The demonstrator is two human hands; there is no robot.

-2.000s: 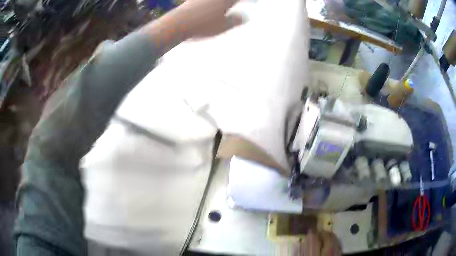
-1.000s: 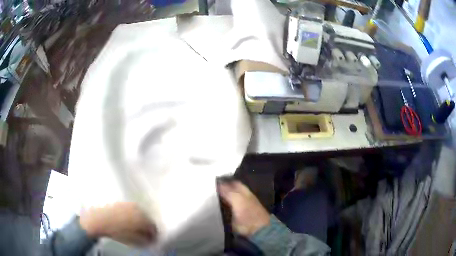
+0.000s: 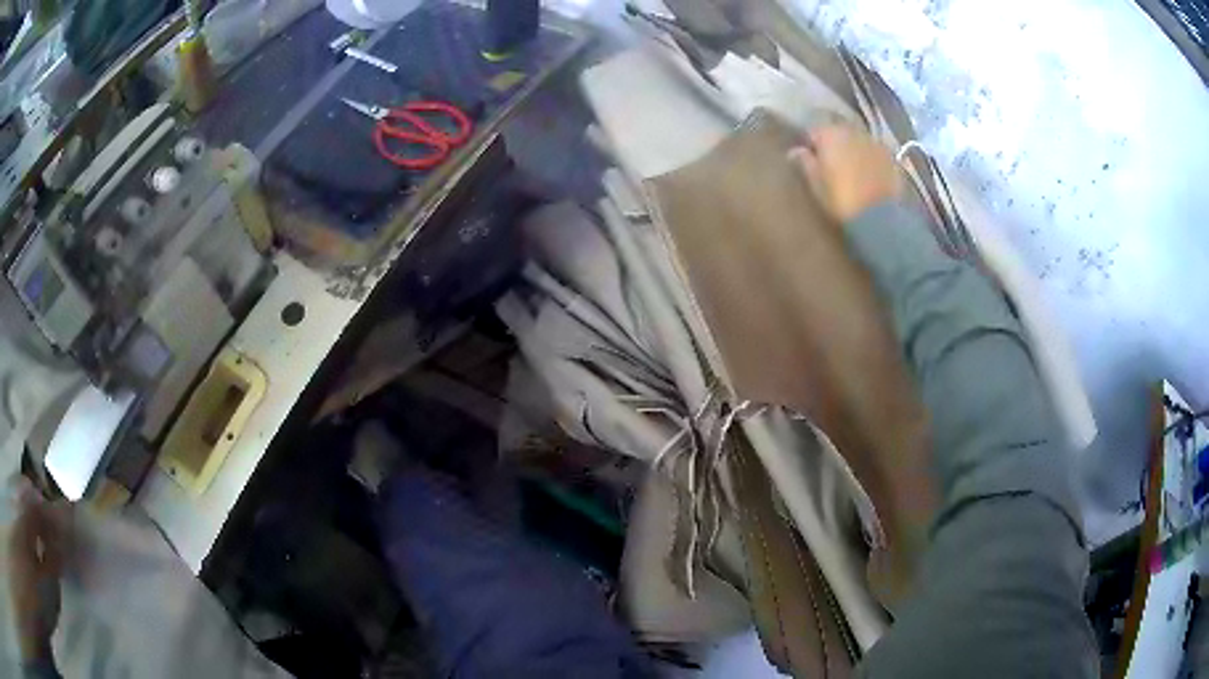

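My right hand is at the upper part of a brown panel on the right-hand bundle, its fingers bent onto the panel near its top edge. The panel hangs over pale grey-beige cut pieces gathered with thin ties. My left hand is blurred and partly cut off at the left edge, against a pale cloth; its fingers cannot be made out. The overlock machine stands at the left, partly cut off.
Red-handled scissors lie on a dark pad at the top. A cream recess frame sits in the white table. My dark-clothed leg is below. A shelf or table edge shows at lower right.
The view has swung right, bringing the bundle into view. My right hand has moved from the pale cloth to the brown panel. The pale cloth now shows only at the left.
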